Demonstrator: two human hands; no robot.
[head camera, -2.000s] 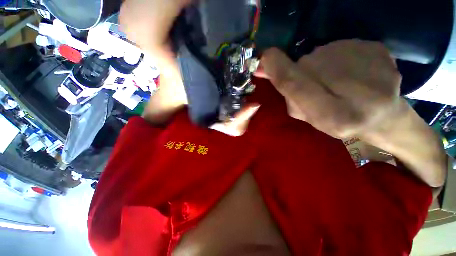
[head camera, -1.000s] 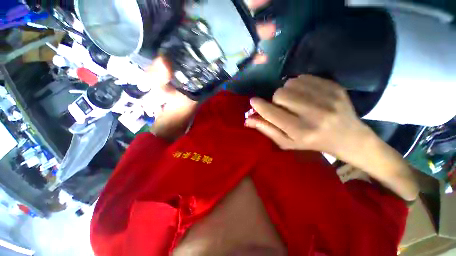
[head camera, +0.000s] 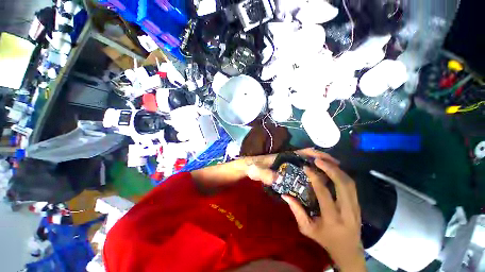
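My left hand (head camera: 259, 168) and my right hand (head camera: 336, 220) hold a black camera module (head camera: 295, 183) between them, close to my red shirt. A dark circuit board with bright components faces up on it. My right fingers lie over its far and right sides; my left hand grips its left side, partly hidden. The white camera housing (head camera: 412, 228) lies to the right of my right hand, with its black rounded part turned toward the hand.
Heaped white cameras (head camera: 295, 64) lie ahead, beside a round tin (head camera: 240, 100). A bright blue block (head camera: 389, 142) lies on the dark green mat at right. A blue crate (head camera: 159, 21) stands at upper left. Loose wires with yellow parts lie at far right.
The view has swung to show more bench. My right hand, earlier apart from the module with a small light piece at its fingertips, is now on the module, which appears lower and further right.
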